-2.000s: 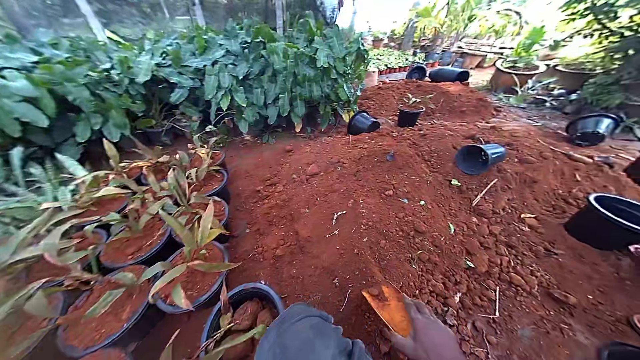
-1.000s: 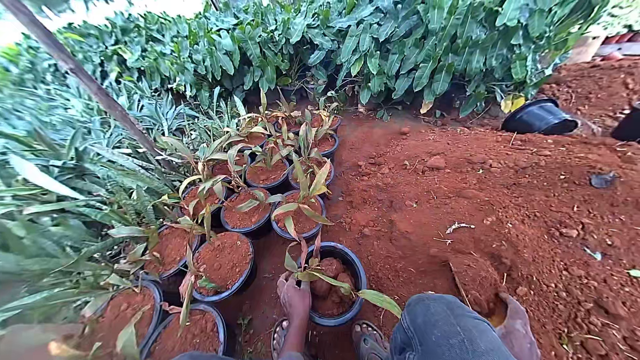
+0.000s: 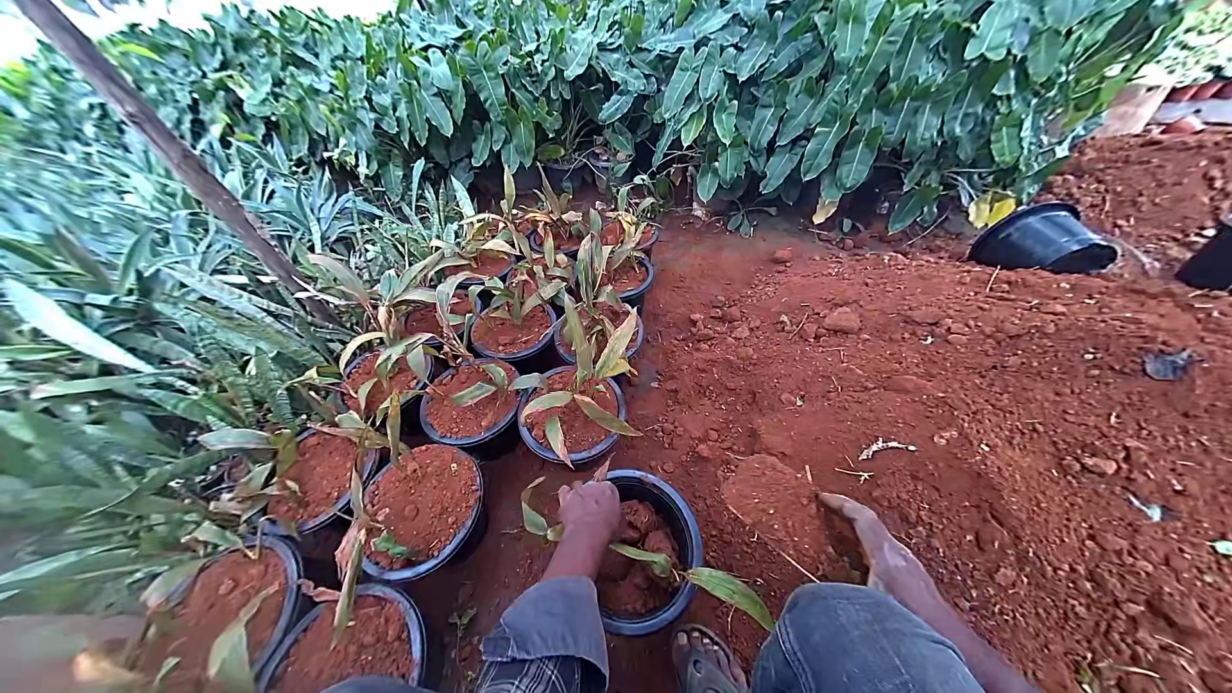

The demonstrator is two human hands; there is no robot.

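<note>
My left hand (image 3: 589,510) is closed around the young plant at the left inner side of a black plastic pot (image 3: 685,525). Long green leaves (image 3: 729,589) hang over the pot's right rim, and clumps of red soil (image 3: 640,539) lie inside. To the right of the pot, low on the ground, my right hand (image 3: 881,549) has its fingers against the edge of a rounded, soil-covered mass (image 3: 775,496). Whether it grips a tool there is hidden by soil and shadow.
Several potted young plants (image 3: 575,419) stand close together on the left. A leaning pole (image 3: 183,154) crosses the upper left. Dense leafy plants (image 3: 770,87) line the back. A black pot (image 3: 1044,239) lies on its side on the soil mound (image 3: 972,385). My sandalled foot (image 3: 707,659) is beside the near pot.
The view has swung left toward the potted plants since two seconds ago. An orange piece showed at my right hand then; it is not visible now. My left hand has come into view at the plant.
</note>
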